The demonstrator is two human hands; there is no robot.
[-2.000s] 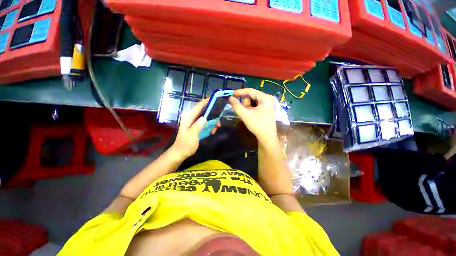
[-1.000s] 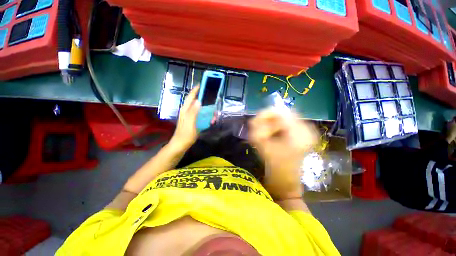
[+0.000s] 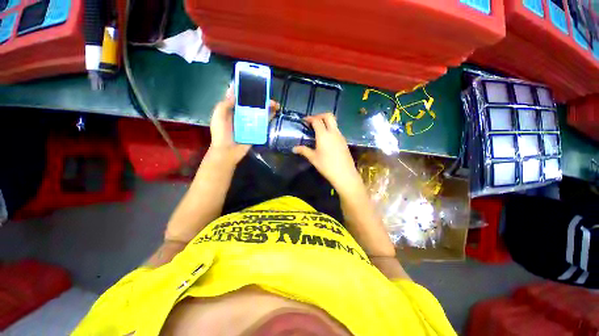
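A light-blue keypad phone (image 3: pixel 252 104) is upright in my left hand (image 3: pixel 226 128), its dark screen and keypad facing me, over the left part of the lens tray. The clear lens tray (image 3: pixel 312 96) lies on the green bench with dark-framed squares. My right hand (image 3: pixel 326 148) is at the tray's front edge, its thumb and fingers around a front square; whether it grips the tray or a lens cannot be told. Thin yellow pull tabs (image 3: pixel 408 111) and shiny film scraps (image 3: pixel 383 131) lie right of the tray.
Red phone tray stacks (image 3: pixel 341 39) stand behind. Spare lens trays (image 3: pixel 519 134) are at the right. An open cardboard waste box (image 3: pixel 453 226) holds shiny and yellow scraps below the bench edge. A screwdriver-like tool (image 3: pixel 102 49), cable and crumpled tissue (image 3: pixel 188 45) are left. A dark sleeve shows far right.
My left hand has moved the phone left and up. My right hand has gone from the phone, past the film scraps, to the lens tray. More yellow tabs lie on the bench.
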